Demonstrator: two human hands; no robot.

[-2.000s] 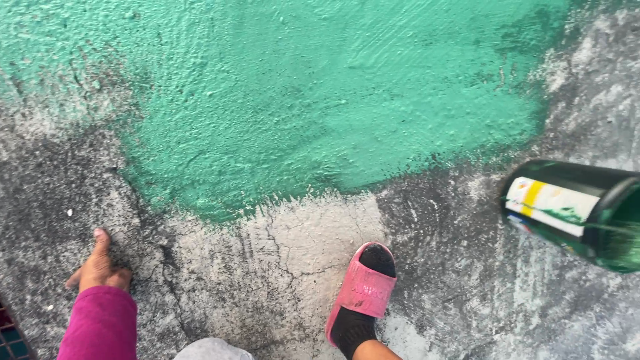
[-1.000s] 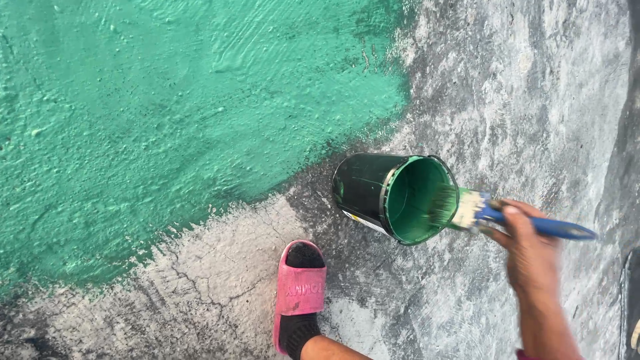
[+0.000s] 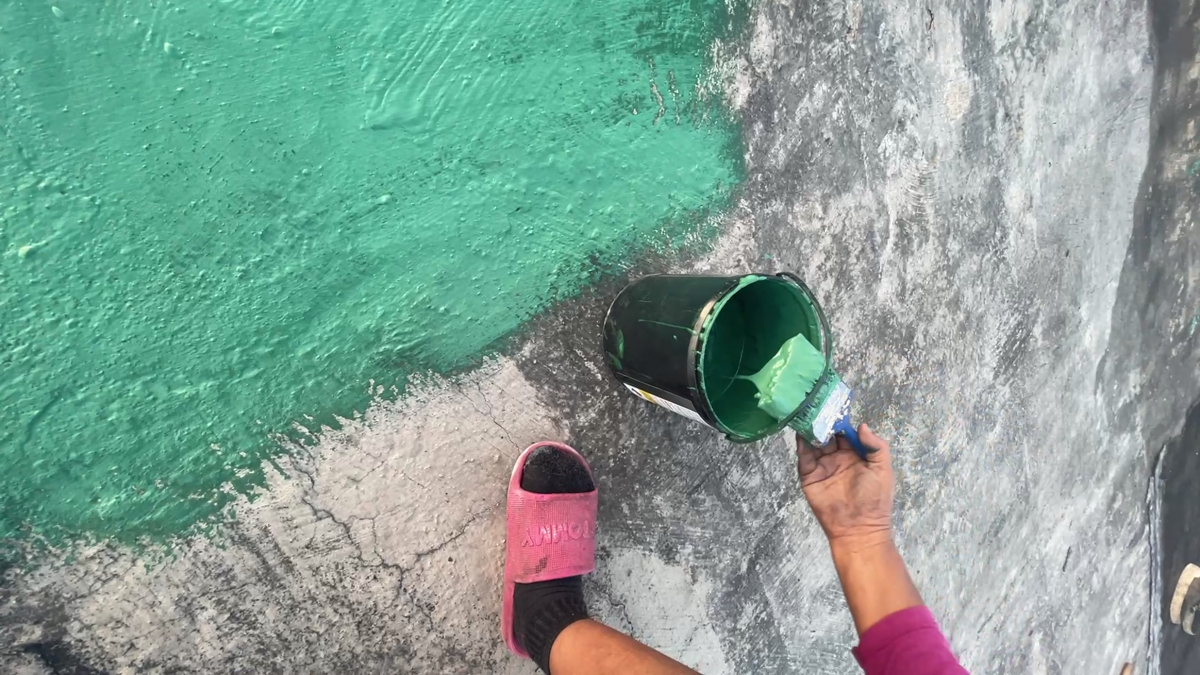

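Observation:
My right hand [image 3: 848,478] grips the blue handle of a wide paintbrush [image 3: 828,411] at the lower right of the bucket. Thick light green paint coats the bristles, which reach over the rim into the bucket's mouth. The black plastic paint bucket [image 3: 656,328] has green paint on its inner wall and rim, with its opening facing right. Wet green paint [image 3: 375,216] covers the upper left of the rough concrete surface, its ragged edge just left of the bucket. My left hand is out of view.
My foot in a pink slide sandal [image 3: 553,525] and black sock stands below the bucket. Bare grey, cracked concrete [image 3: 984,281] lies to the right and along the bottom. A small pale object [image 3: 1185,595] shows at the lower right edge.
The view has shifted right since the earliest frame, and my left hand has left it. The brush, angled into the bucket a second ago, now carries thick paint on its bristles at the rim.

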